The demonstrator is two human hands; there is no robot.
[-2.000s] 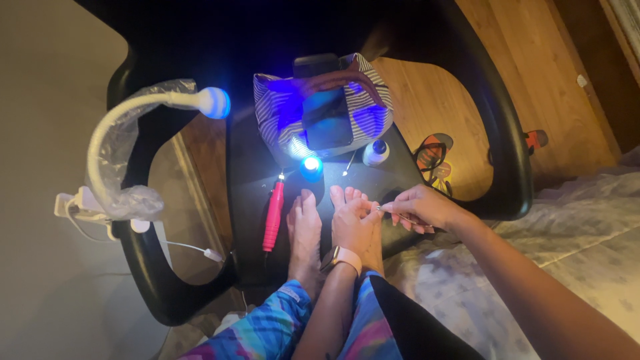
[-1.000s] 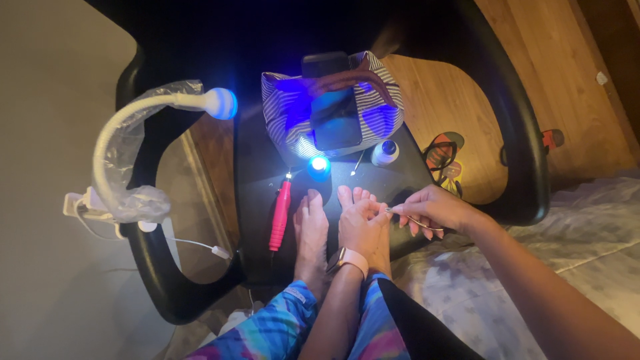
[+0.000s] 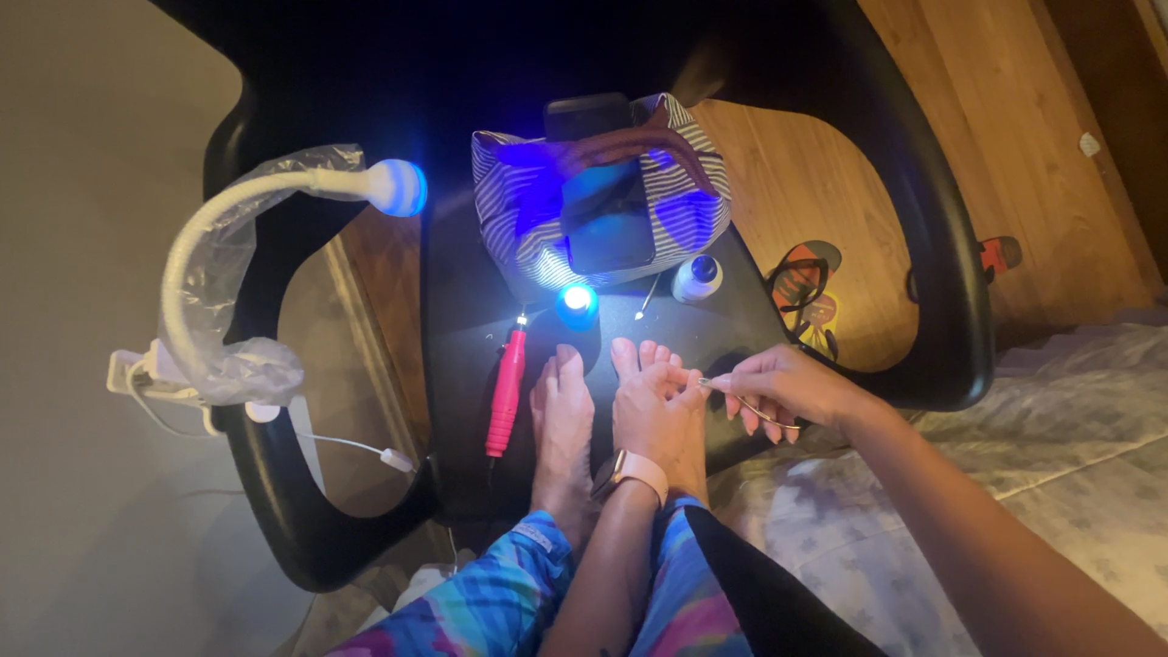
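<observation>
Both bare feet rest on the seat of a black chair. My left hand, with a watch on its wrist, grips the toes of the right foot. In my right hand are small metal nippers, their tip at the outermost toe. Left of the left foot lies a pink nail drill handpiece. A bright light shines in front of the feet, beside a thin metal tool with a white tip and a white bottle with a dark cap.
A striped bag with brown handles stands at the back of the seat, a dark phone against it. On the left, a white gooseneck lamp wrapped in plastic curves over the armrest. Flip-flops lie on the wooden floor; patterned bedding is at right.
</observation>
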